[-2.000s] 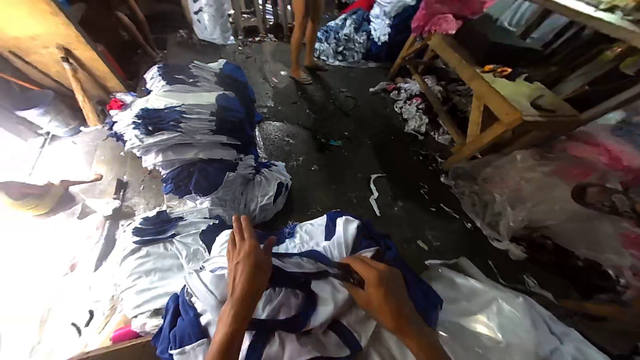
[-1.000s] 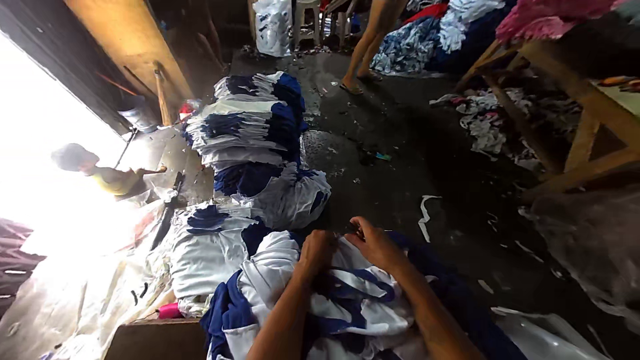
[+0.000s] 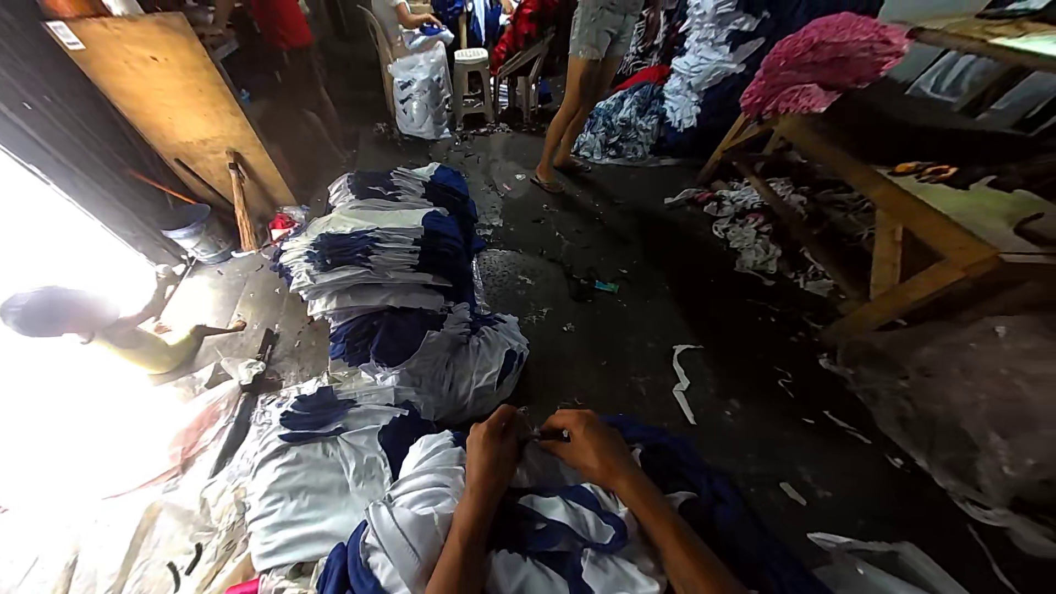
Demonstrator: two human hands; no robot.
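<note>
White and navy fabric garments (image 3: pixel 569 528) lie in a heap at the bottom centre, under my forearms. My left hand (image 3: pixel 495 445) is above the heap's far edge, its fingers curled. Close to its right, my right hand (image 3: pixel 582 441) pinches a small dark item (image 3: pixel 544 434) between thumb and fingers; what it is cannot be made out. Whether the left fingers hold cloth or thread is hidden. Left of the heap rests a folded white garment stack (image 3: pixel 318 483) with navy pieces on top. Beyond it, stacked white and navy garments (image 3: pixel 371 256) stretch away across the floor.
A person (image 3: pixel 577 91) stands in sandals farther off; another person (image 3: pixel 124 330) is low at the left in bright light. A wooden table frame (image 3: pixel 891 206) stands at right, near clear plastic sheeting (image 3: pixel 949 412). Fabric scraps (image 3: pixel 683 384) lie on the dark floor.
Two seconds ago my hands were apart on the cloth; now they are close together at the heap's far edge. The view has swung and tilted up.
</note>
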